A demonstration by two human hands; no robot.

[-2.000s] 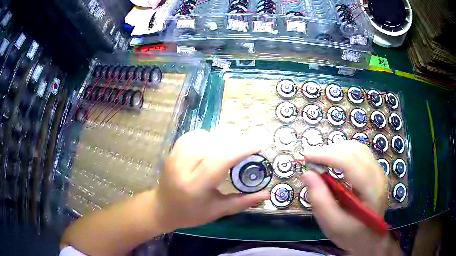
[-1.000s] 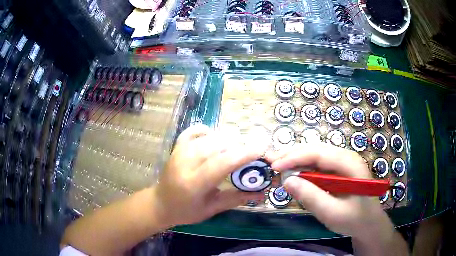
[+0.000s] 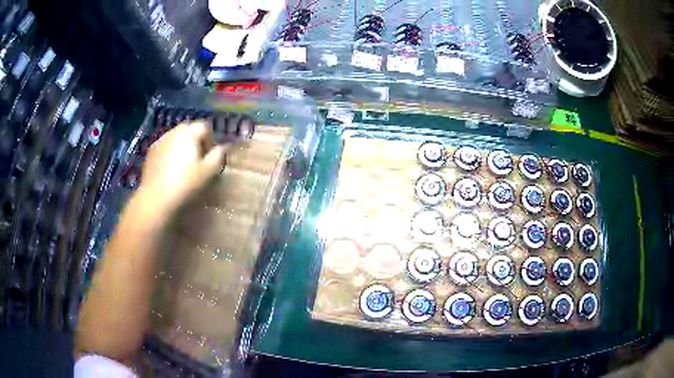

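My left hand [image 3: 181, 159], blurred, reaches over the slotted tray [image 3: 199, 295] at the left. Its fingertips are at the upper rows of small black speakers [image 3: 240, 128] standing on edge with red wires. Whether it grips one is unclear. In the blister tray [image 3: 332, 301] at the right, several round speakers [image 3: 462, 308] lie flat, white rings and magnets up. The bottom row reaches one pocket further left than the others. My right hand does not show; a blurred skin patch, probably my arm, is in the lower right corner. The red probe is not visible.
Stacked clear trays [image 3: 336, 70] with white labels stand at the rear. A round white unit [image 3: 580, 44] and brown cardboard sheets [image 3: 643, 81] are rear right. Papers [image 3: 236, 40] are rear left. Dark stacked trays [image 3: 55, 177] line the left side of the green mat [image 3: 624, 214].
My left hand has moved from the blister tray to the slotted tray's upper rows and no longer shows the speaker it held. My right hand and the red probe have left the view. The view has shifted slightly.
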